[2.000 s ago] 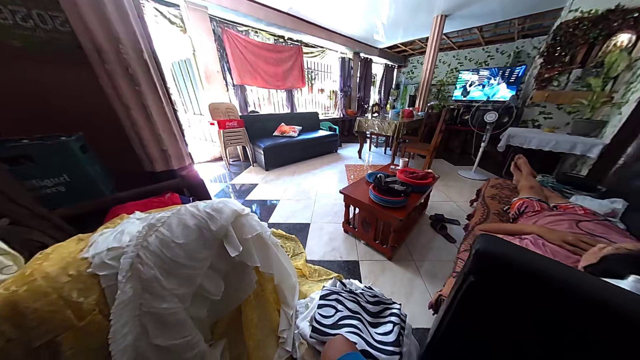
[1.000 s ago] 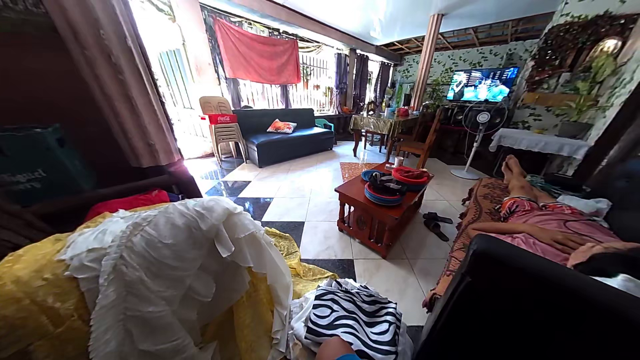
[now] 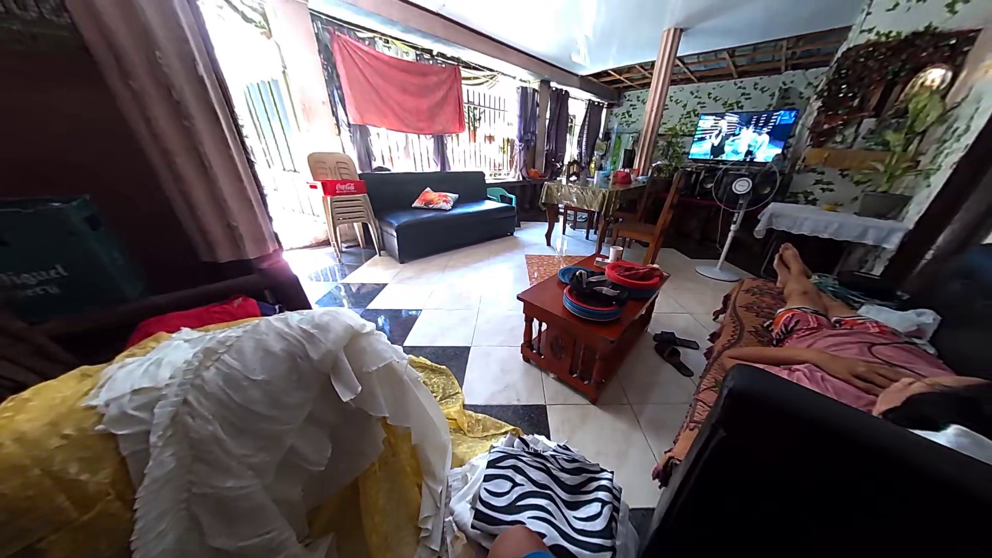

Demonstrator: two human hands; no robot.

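Note:
Neither of my hands shows in the head view. A small patch of bare skin beside blue cloth [image 3: 535, 554], perhaps my knee, rises at the bottom edge. Just beyond it lies a folded black-and-white zebra-striped cloth [image 3: 542, 496] on top of white fabric. To the left, a big heap of white ruffled fabric [image 3: 256, 418] is draped over yellow crinkled sacking [image 3: 54, 434]. A piece of red cloth [image 3: 194, 318] lies behind the heap.
A carved wooden coffee table [image 3: 581, 349] holds plates and basins, with black slippers [image 3: 674, 353] beside it. At right, a person [image 3: 845, 349] lies on a covered couch behind a black backrest [image 3: 821, 465]. Farther off stand a fan [image 3: 732, 225], a dark sofa [image 3: 434, 221] and stacked chairs [image 3: 349, 213].
The picture on the television has changed. The fabrics, the table and the lying person look the same.

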